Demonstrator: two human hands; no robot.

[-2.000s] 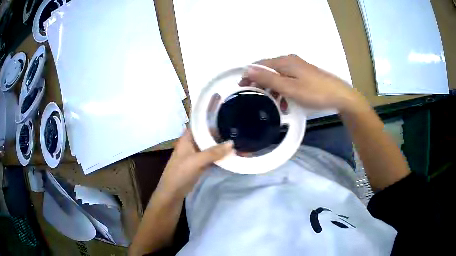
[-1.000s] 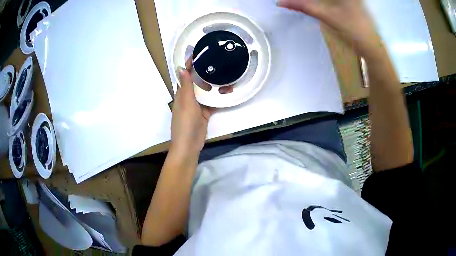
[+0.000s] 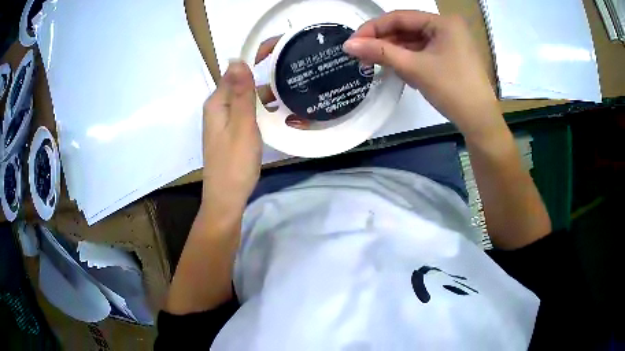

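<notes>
A round white base housing (image 3: 312, 145) with curved slots is held above glossy white sheets at the top middle. Its centre carries a black rating label (image 3: 319, 86) with white print and an arrow at the top. My left hand (image 3: 233, 130) grips the base's left rim, thumb on top and fingers showing through the slots. My right hand (image 3: 428, 62) is over the base's upper right, thumb and forefinger pinched together at the label's right edge. Whether a small piece is between those fingertips cannot be made out.
Large glossy white sheets (image 3: 123, 103) lie at left, with another stack (image 3: 541, 51) at right. Several waiting bases (image 3: 44, 173) stand at far left. An open carton (image 3: 147, 230) with curved white pieces (image 3: 72, 281) is at lower left. A green crate (image 3: 550, 175) is at right below the table edge.
The black centre, plain with two silver dots before, now shows the printed label. My right hand has come back from the upper right to the base. The base has moved slightly right.
</notes>
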